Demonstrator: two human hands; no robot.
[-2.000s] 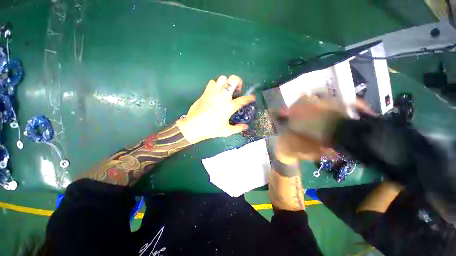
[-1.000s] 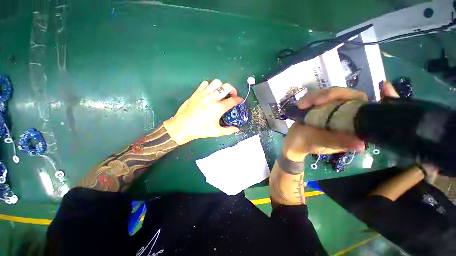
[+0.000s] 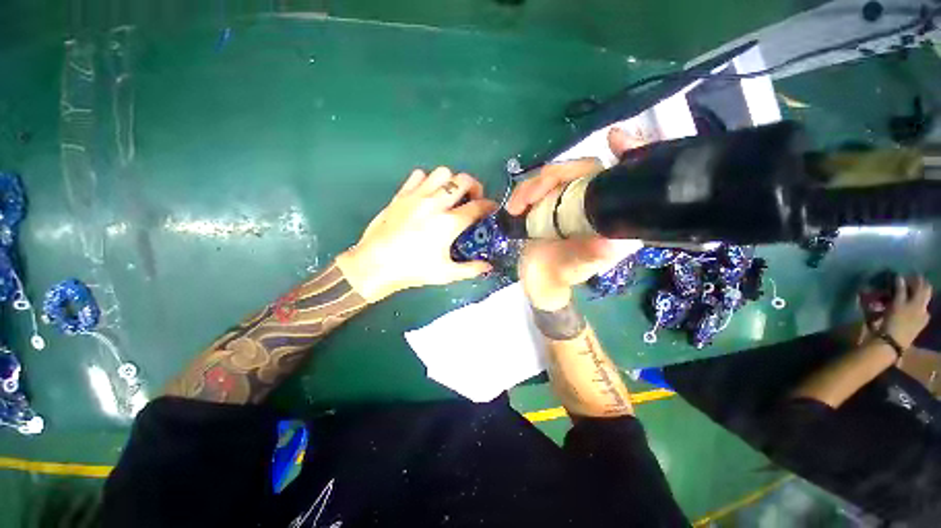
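Observation:
My left hand holds a round blue patterned corded unit down on the green bench, thumb and fingers around it. Its pale cord ends in a small white ring. My right hand is closed around the pale taped nose of the black power screwdriver, which lies across the view from the right. The screwdriver's nose is at the unit's right side; whether the tip touches a screw cannot be told. A white paper sheet lies below the hands.
The white screw feeder stands behind the screwdriver, partly hidden. A pile of units lies right of the paper. One unit and a heap lie at the left. Another person's hand shows at the right, holding something dark.
My right hand has moved the screwdriver left, from the feeder to the held unit. My left hand has stayed nearly in place. More of the right pile shows.

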